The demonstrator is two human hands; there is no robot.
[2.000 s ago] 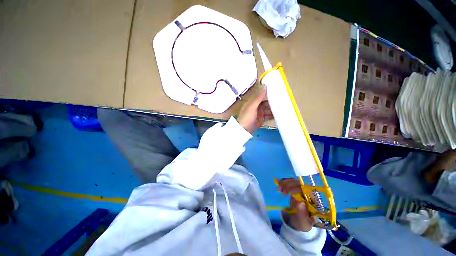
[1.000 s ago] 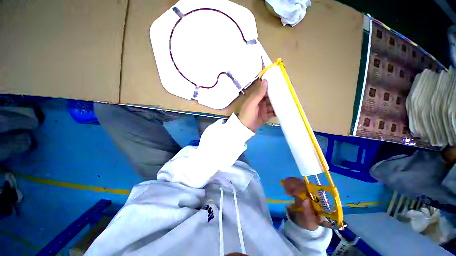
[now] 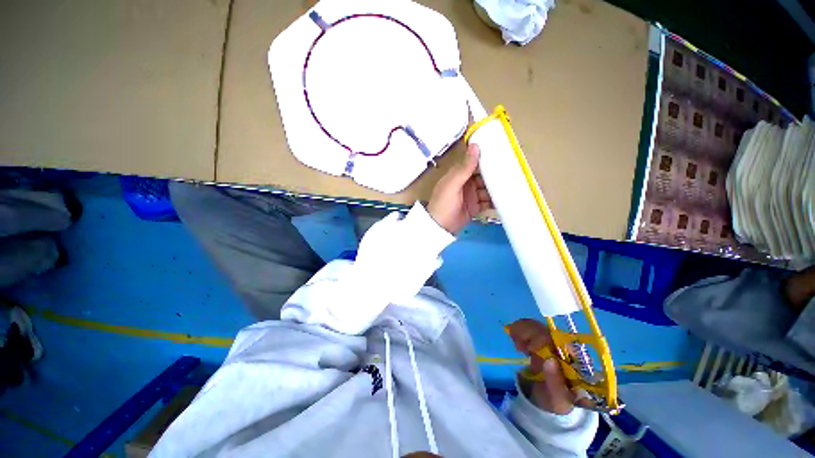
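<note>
A white many-sided panel lies on the cardboard-covered bench. A thin dark-red wire loop with an inward bend lies on it under grey tabs. My left hand holds the front of the white cartridge from below. My right hand is around the yellow handle and trigger of the caulking gun at its rear. The pale nozzle points at the panel's right edge; whether its tip touches is unclear.
A crumpled white wad lies at the top of the bench. A brown-red patterned mat and stacked cream panels are at the right. A person's grey-clothed arm is at the right edge. A blue stool stands under the bench.
From two seconds to one second ago, the panel and wad shifted up in view and the nozzle tip came over to the panel's right edge. Since then almost nothing has moved.
</note>
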